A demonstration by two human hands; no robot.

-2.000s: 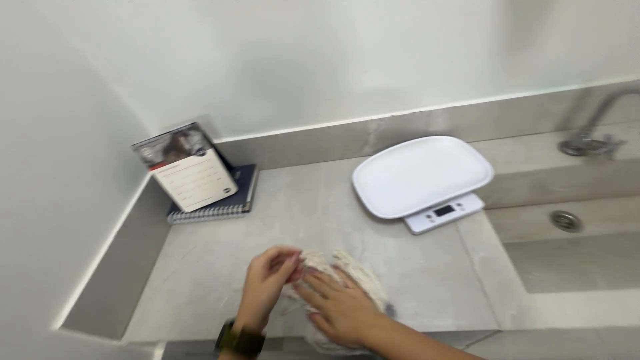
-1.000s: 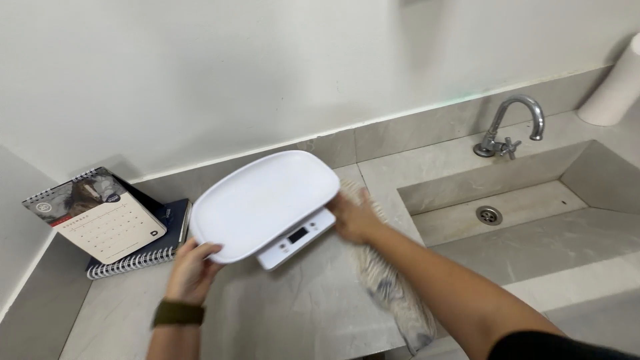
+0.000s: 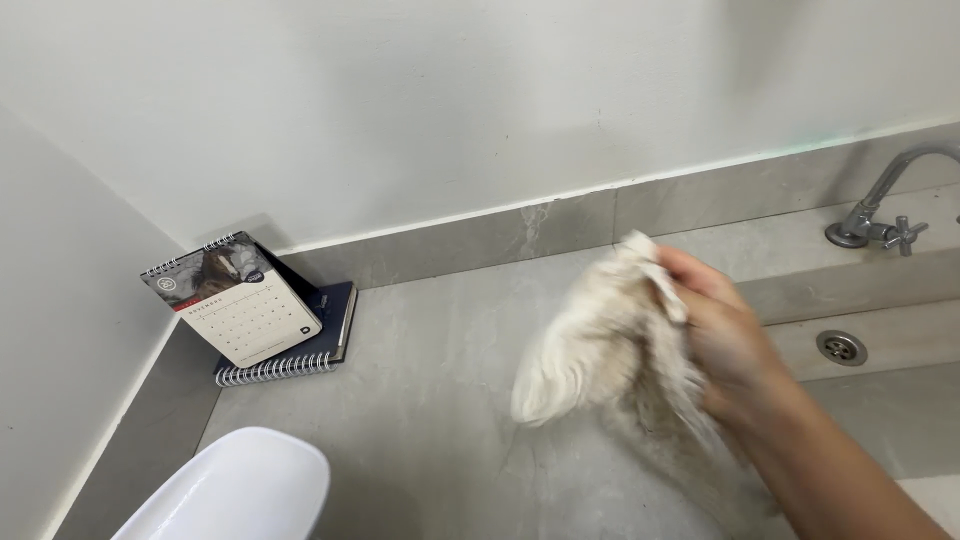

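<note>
My right hand (image 3: 720, 322) grips a crumpled off-white cloth (image 3: 600, 345), stained and a little blurred, which hangs from the fingers over the grey stone countertop (image 3: 442, 375). At the lower left edge shows part of the white tray of a digital kitchen scale (image 3: 247, 480); its display is out of view. My left hand is outside the picture, so whether it holds the scale cannot be seen.
A desk calendar (image 3: 247, 315) with a horse picture stands on a dark blue spiral notebook (image 3: 341, 322) in the left corner. Along the wall runs a stone backsplash (image 3: 450, 247). On the right are a chrome faucet (image 3: 862, 217) and a sink with a metal drain (image 3: 841, 347).
The scale has moved from the middle of the counter to the lower left. My right hand has taken up the cloth, which lay on the counter a second ago. My left hand has left the view.
</note>
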